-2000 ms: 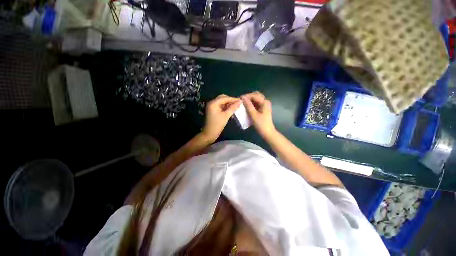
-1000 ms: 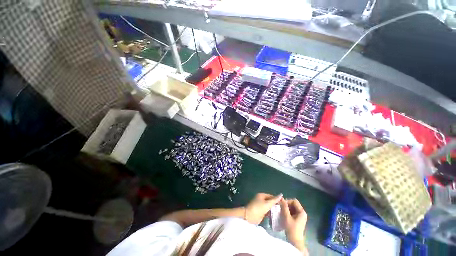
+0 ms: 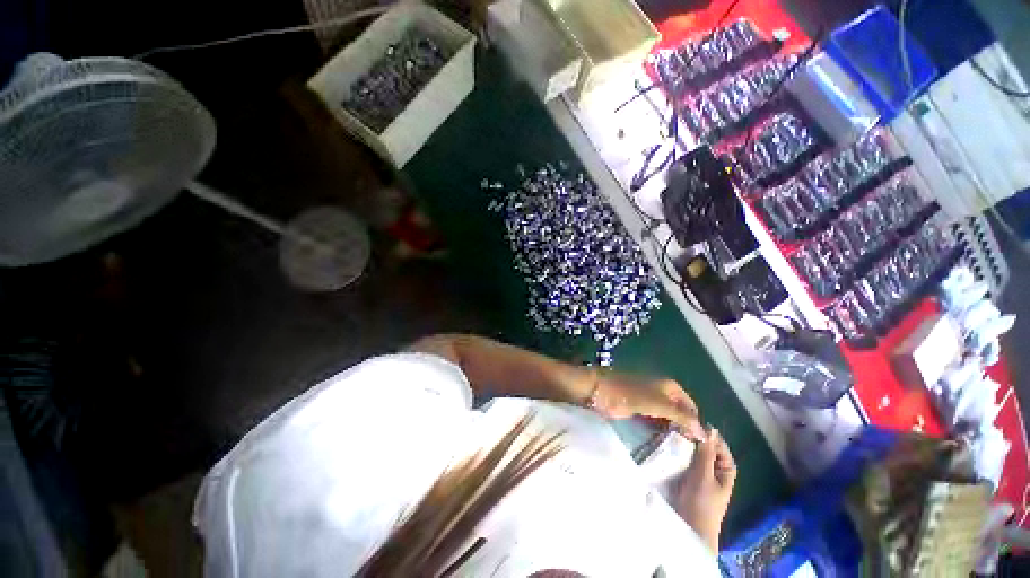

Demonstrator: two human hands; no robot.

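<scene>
My left hand (image 3: 646,401) and my right hand (image 3: 709,474) are close together over the green bench top, low in the picture. Their fingertips meet on a small white piece (image 3: 669,454), soft-looking and partly hidden by the fingers. A loose heap of small shiny metal parts (image 3: 582,260) lies on the green bench (image 3: 454,203), beyond my left hand and apart from both hands.
A cream box (image 3: 416,130) of dark parts stands past the heap. Black devices with cables (image 3: 712,215) lie on the white ledge. Behind are rows of dark assemblies (image 3: 853,209) on a red surface. A fan (image 3: 90,158) stands left, blue bins (image 3: 791,508) at lower right.
The view has turned, so the heap, ledge and fan appear rotated and shifted. The cream box now shows near the top. My hands still hold the white piece between them.
</scene>
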